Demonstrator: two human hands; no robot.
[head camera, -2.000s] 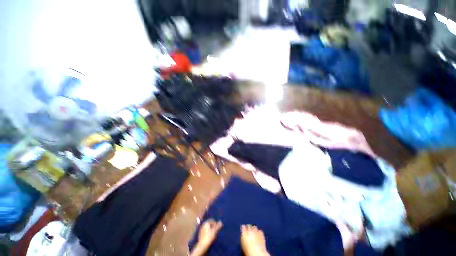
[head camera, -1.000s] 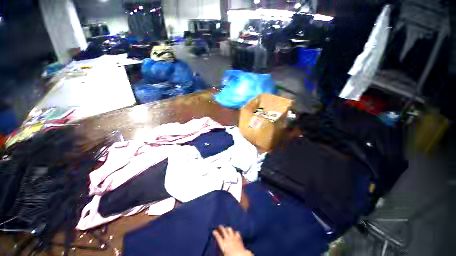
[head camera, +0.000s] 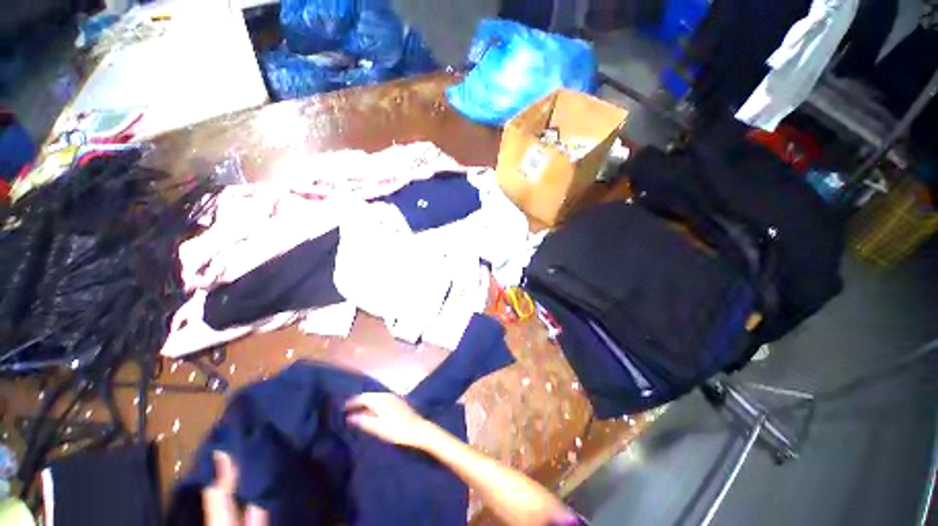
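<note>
Navy trousers (head camera: 309, 431) lie bunched at the front of the brown table, with one part stretching up to the right. My right hand (head camera: 391, 419) is on the upper part of the bunched cloth with its fingers bent on the fabric. My left hand (head camera: 228, 493) is blurred and cut off by the bottom edge, at the left side of the cloth. I cannot tell if it grips the fabric.
A mixed pink and white garment heap (head camera: 401, 277) lies behind. Black hangers (head camera: 82, 257) are at left, above a folded dark pile (head camera: 103, 488). Scissors (head camera: 517, 303) lie beside the dark garment stack (head camera: 638, 298). A cardboard box (head camera: 555, 164) and blue bag (head camera: 525, 72) stand behind.
The view has turned right, then tilted down. The navy trousers have gone from flat to bunched and moved off the right side, where the scissors now show. My left hand has come back into view.
</note>
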